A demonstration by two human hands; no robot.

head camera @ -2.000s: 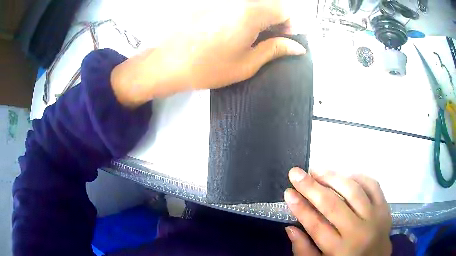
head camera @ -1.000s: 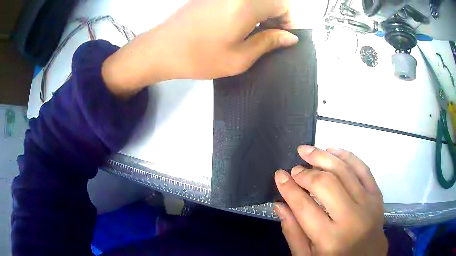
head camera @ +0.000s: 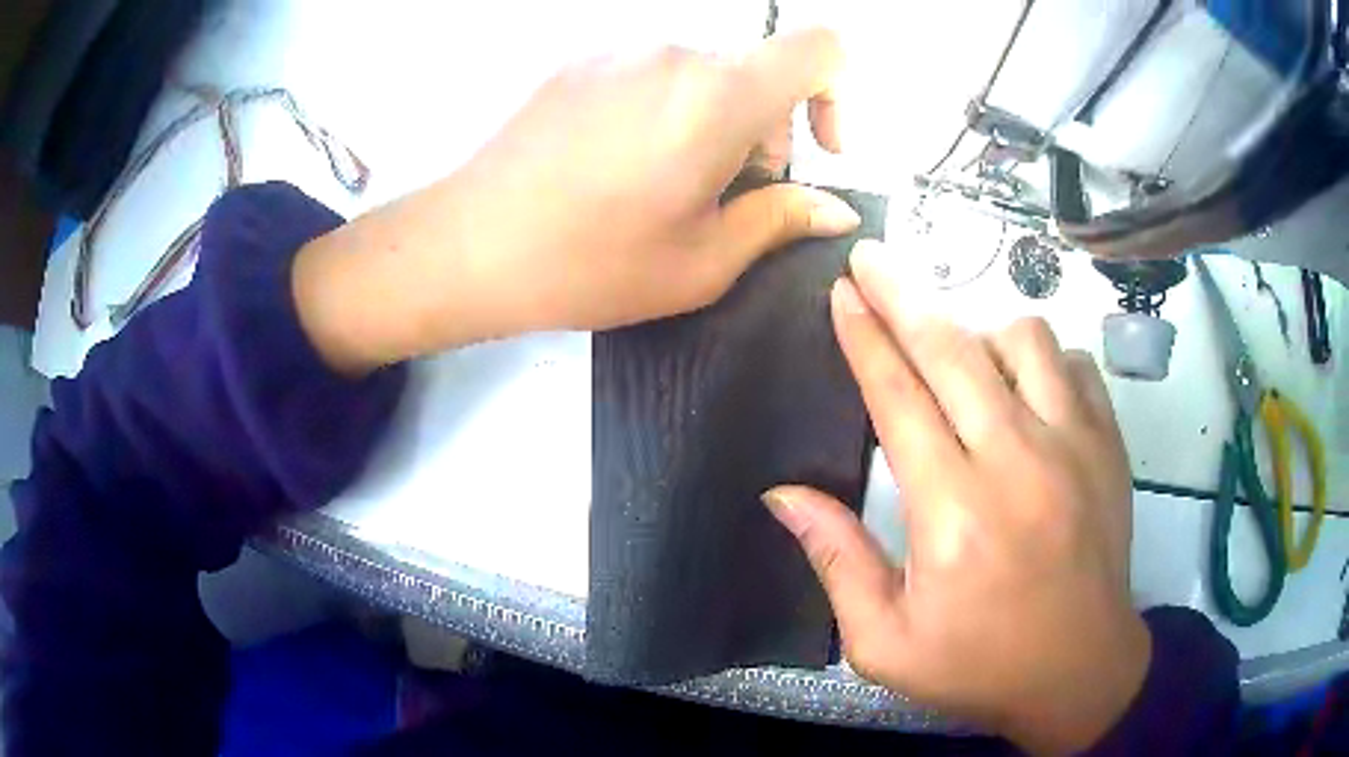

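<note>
A dark rib knit piece (head camera: 710, 473) lies on the white machine table, its lower end over the curved front edge. My left hand (head camera: 636, 192) lies over its upper left part, thumb on top near the upper right corner; the fabric under the palm is hidden. My right hand (head camera: 991, 503) lies at its right edge, index and middle fingertips near the upper right corner, thumb on the fabric lower down. The presser foot and needle area (head camera: 1006, 141) is just right of and above the fabric's top corner.
The sewing machine head (head camera: 1213, 133) is at upper right, with a spring-and-knob part (head camera: 1139, 333) below it. Scissors with green and yellow handles (head camera: 1255, 503) lie at right. Thin cords (head camera: 230, 133) lie at upper left. A measuring tape strip (head camera: 429, 592) follows the front edge.
My right hand has moved up along the fabric's right edge to near its top corner. The view has shifted, so more of the machine head shows and the fabric sits lower.
</note>
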